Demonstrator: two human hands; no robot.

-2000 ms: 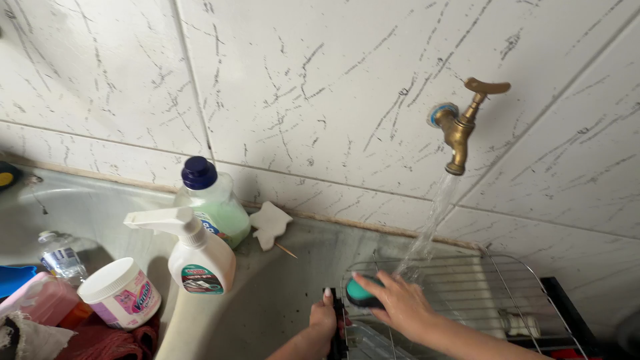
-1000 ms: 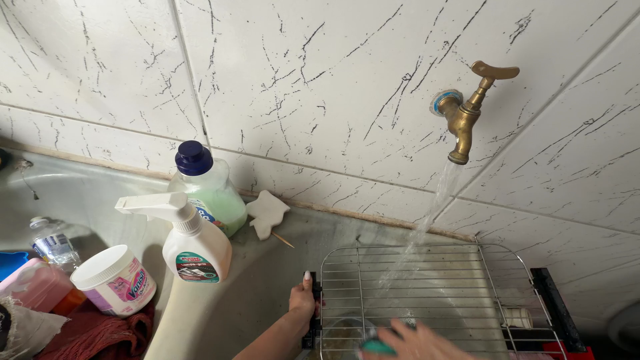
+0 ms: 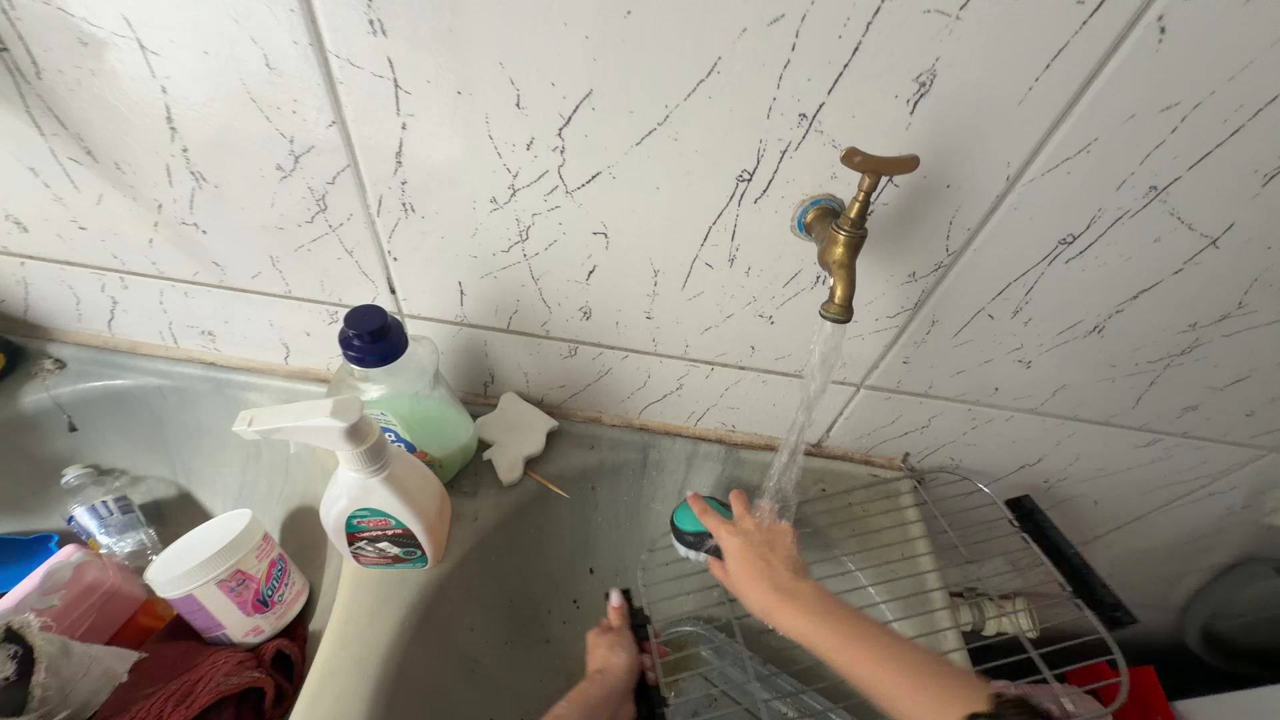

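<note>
A wire grill rack (image 3: pixel 850 600) with black side handles lies tilted across the right basin of the sink. My left hand (image 3: pixel 612 655) grips its left black handle, thumb on top. My right hand (image 3: pixel 755 555) holds a teal and black scrub brush (image 3: pixel 694 522), bristles down, against the upper left part of the wires. Water runs from the brass tap (image 3: pixel 845 255) on the tiled wall and falls beside and onto my right hand. Below the wires, a clear plastic-looking item (image 3: pixel 750 670) is partly hidden.
A white spray bottle (image 3: pixel 385 500), a bottle of green liquid (image 3: pixel 425 410) and a white sponge-like piece (image 3: pixel 515 435) with a wooden stick stand or lie left of the rack. Farther left are a Vanish tub (image 3: pixel 230 580), a clear bottle (image 3: pixel 110 515) and dark red cloth (image 3: pixel 205 680).
Since one second ago, my right hand has moved with the brush from the lower part of the rack up toward the water stream. My left hand still holds the black handle.
</note>
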